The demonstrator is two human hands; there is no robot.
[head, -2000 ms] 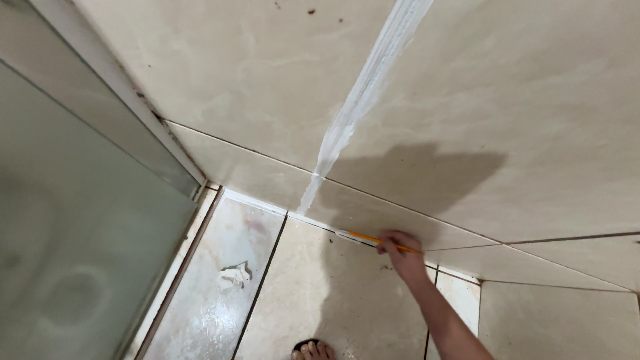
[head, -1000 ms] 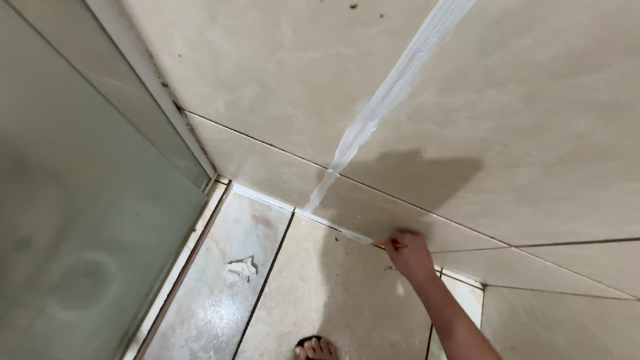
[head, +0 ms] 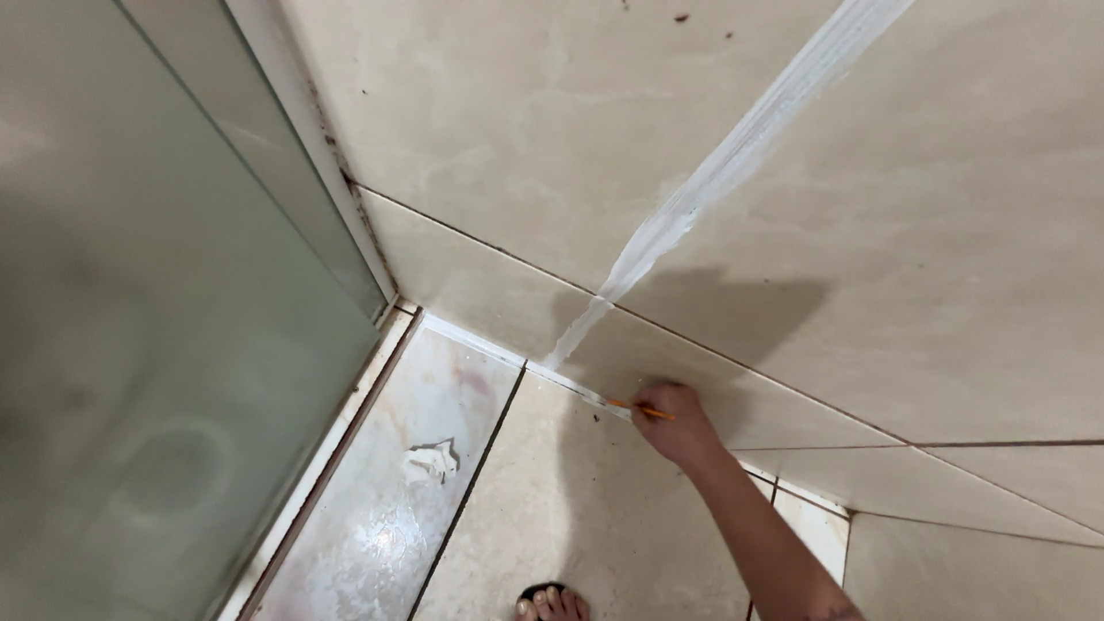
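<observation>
My right hand [head: 677,418] is closed around a thin orange-handled brush [head: 623,405], its tip at the joint where the tiled wall meets the floor. White paste fills that joint [head: 474,339] from the left corner to near the brush tip, in a thinner, patchy line close to the hand. A wide white smeared stripe [head: 733,151] runs down the wall tiles and narrows to the floor joint. On the marble strip of floor lies a white blob of paste [head: 429,462]. My left hand is out of view.
A frosted glass panel [head: 155,345] with a metal frame stands at left. Below, my foot [head: 552,602] in a dark sandal rests on the floor tile. Dark grout lines [head: 470,492] divide the floor. Small dark specks [head: 681,18] mark the wall.
My right hand, with the orange-handled brush, has moved left along the floor joint compared with one second ago. More of the orange handle shows now.
</observation>
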